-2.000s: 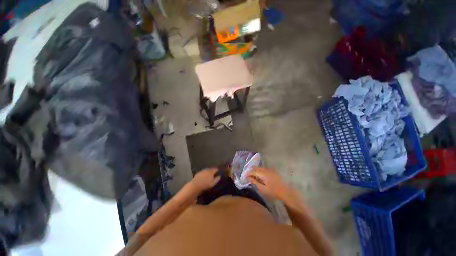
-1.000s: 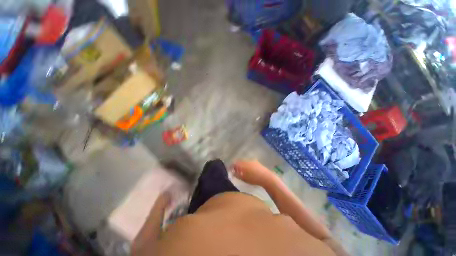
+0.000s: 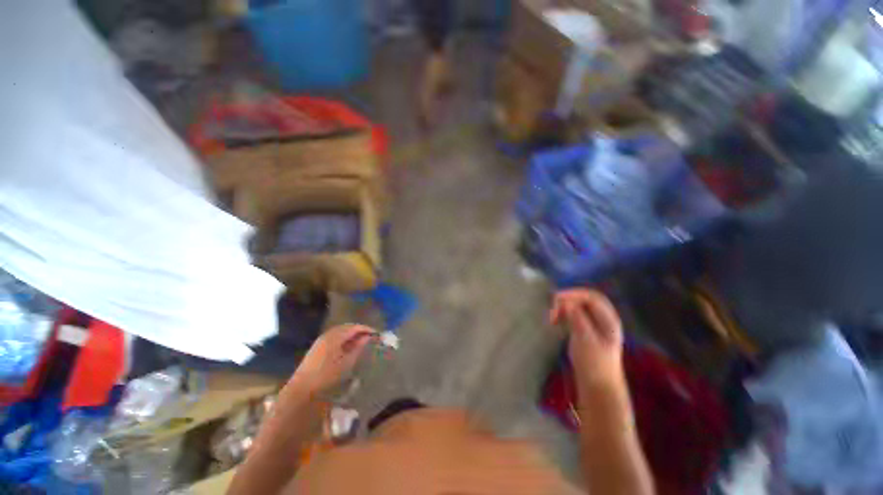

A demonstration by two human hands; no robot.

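Observation:
My left hand (image 3: 334, 356) is at the lower centre-left, fingers bent, with a small whitish thing (image 3: 389, 339) at the fingertips; it looks pinched there, but blur hides what it is. My right hand (image 3: 589, 324) is raised at centre right, below a blue crate. Its fingers are loosely curled and nothing shows in it. The hands are well apart.
White cloth (image 3: 126, 213) spreads over the left side. An open carton (image 3: 300, 184) with greyish contents stands beside it. A blue crate (image 3: 566, 247) holds pale-blue pieces. A dark red crate or cloth (image 3: 668, 416) is lower right. A blue tub (image 3: 310, 43) and a person's arm (image 3: 436, 82) are ahead.
The view has moved forward past the padded stool. The crates now lie nearer the centre and the white cloth has come in at left. The light cloth held between my hands earlier is no longer seen there.

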